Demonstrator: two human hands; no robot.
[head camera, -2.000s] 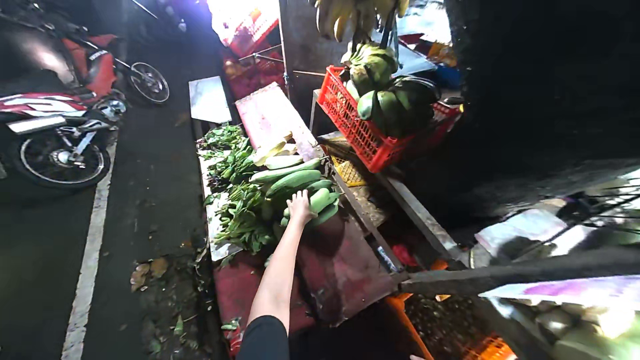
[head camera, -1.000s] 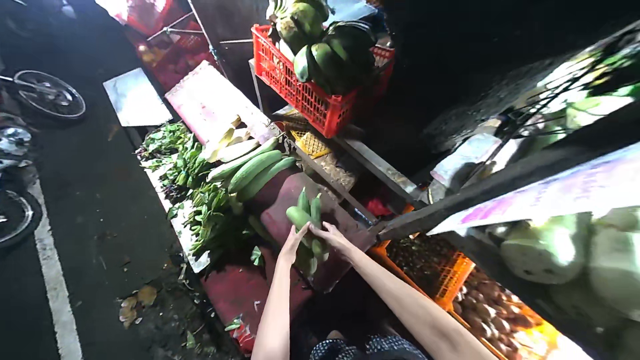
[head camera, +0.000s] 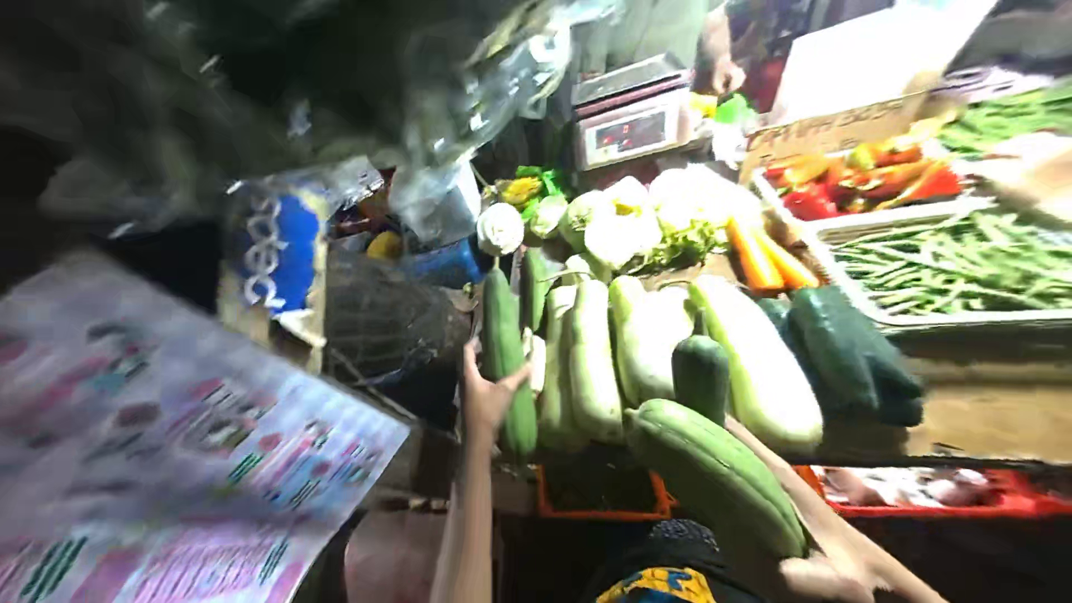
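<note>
My left hand (head camera: 490, 394) is closed around the middle of a long green gourd (head camera: 504, 335), which stands nearly upright in view at the left end of a row of vegetables. My right hand (head camera: 825, 569) is at the lower end of a large green gourd (head camera: 720, 469), partly hidden behind it. Another dark green gourd (head camera: 700, 373) rises behind that one, and how it is supported cannot be seen. Pale green gourds (head camera: 593, 360) lie side by side just beyond, with darker green ones (head camera: 846, 360) to their right.
Behind are cauliflowers (head camera: 624, 226), carrots (head camera: 766, 255), a tray of green beans (head camera: 963, 264), peppers (head camera: 871, 180) and a digital scale (head camera: 632, 126). Another person's hand (head camera: 727, 75) is by the scale. A printed sheet (head camera: 167, 435) fills the lower left. An orange crate (head camera: 603, 515) sits below the ledge.
The view has swung far to a different part of the stall. One second ago both hands were together on smaller green vegetables; now they are apart at long green gourds.
</note>
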